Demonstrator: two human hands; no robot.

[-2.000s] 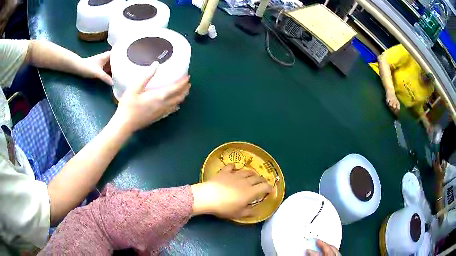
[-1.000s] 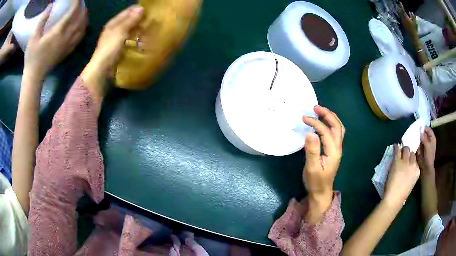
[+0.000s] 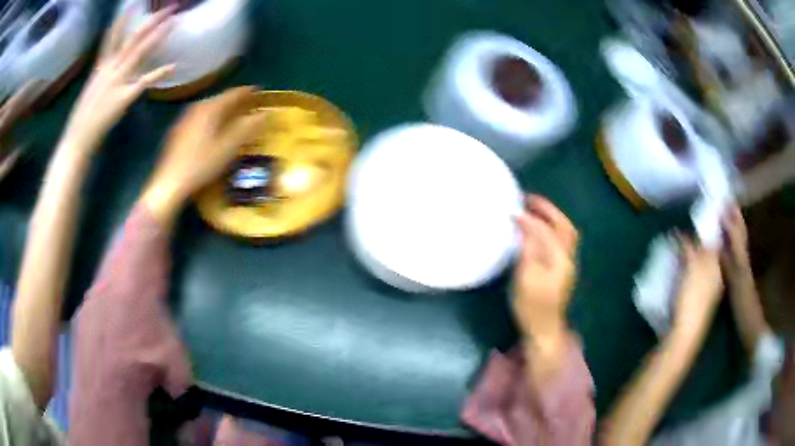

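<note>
The mustard-gold base shell [image 3: 327, 196] lies open side up on the table, with a dark square part, likely the fan [image 3: 253, 179], and a bright pale spot inside. My left hand [image 3: 205, 144] holds its upper left rim, fingers reaching over the inside. The white round tub [image 3: 431, 209] sits just right of the shell, pale face up; blur hides detail on it. My right hand [image 3: 545, 266] holds the tub's right edge with the fingertips. The whole view is blurred.
A white cover with a brown disc [image 3: 471, 87] stands behind the tub. A unit with a gold rim [image 3: 649, 157] is at right, near another person's hands [image 3: 702, 270] and white sheets. At upper left, a neighbour's hand [image 3: 126, 74] is by another unit [image 3: 205, 43].
The gold shell, lifted and tilted in my left hand a second ago, now lies flat beside the tub. My right hand stays at the tub's edge. The neighbour's left-side hand has opened beside the unit.
</note>
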